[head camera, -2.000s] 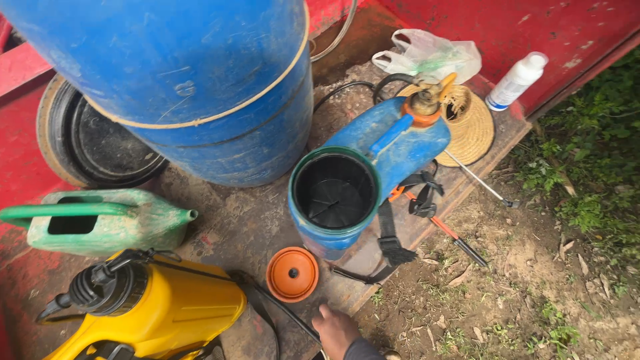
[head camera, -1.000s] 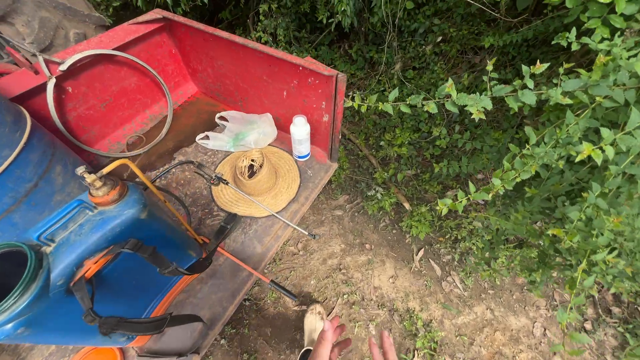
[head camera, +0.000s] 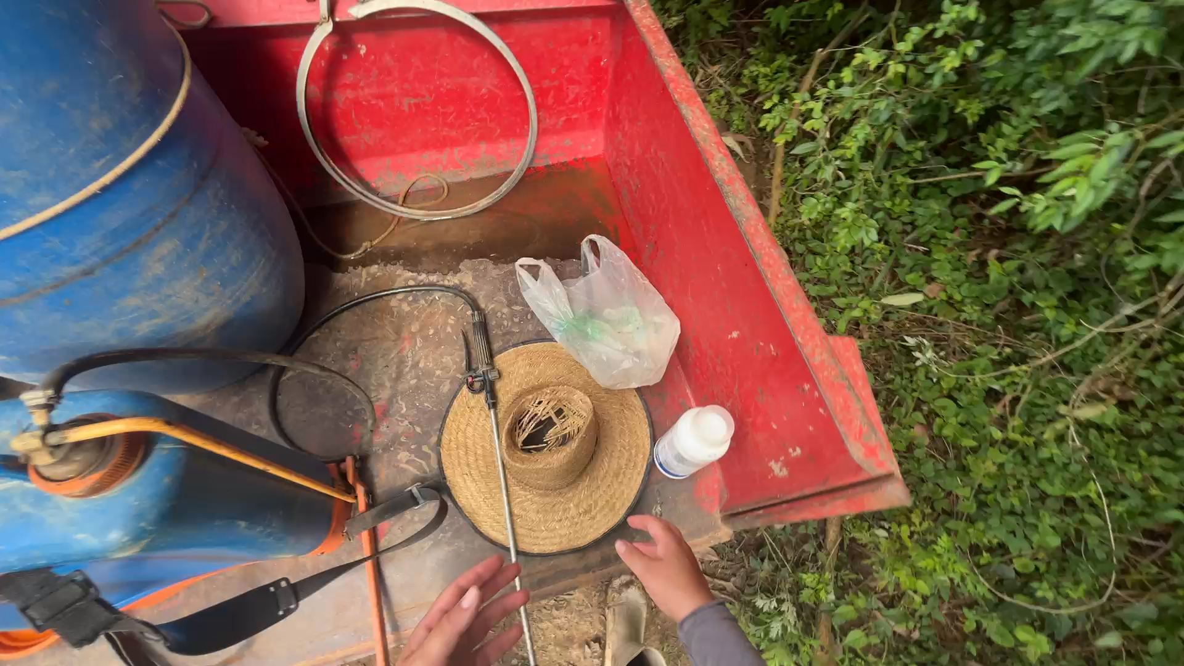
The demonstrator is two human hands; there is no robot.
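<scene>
My left hand [head camera: 472,618] is at the bottom centre, fingers spread and holding nothing, close beside the thin metal spray lance [head camera: 507,499]. To its right, my right hand [head camera: 668,566] is empty, thumb and forefinger apart, just off the brim of a straw hat [head camera: 573,518] with a torn crown. The lance lies across that brim, its black handle [head camera: 481,342] joined to a hose. Right of the hat stands a white plastic bottle [head camera: 694,440] with a white cap. A translucent plastic bag [head camera: 615,324] rests partly over the hat's back brim.
A blue backpack sprayer [head camera: 213,490] with black straps lies at the left, before a large blue drum [head camera: 139,231]. A metal hoop [head camera: 532,120] leans in the back of the red trailer bed, whose side wall [head camera: 740,305] rises at the right. Bushes [head camera: 971,370] grow beyond it.
The view has swung right, away from the yellow sprayer and green watering can. Both hands have come further into view, reaching toward the hat and bottle.
</scene>
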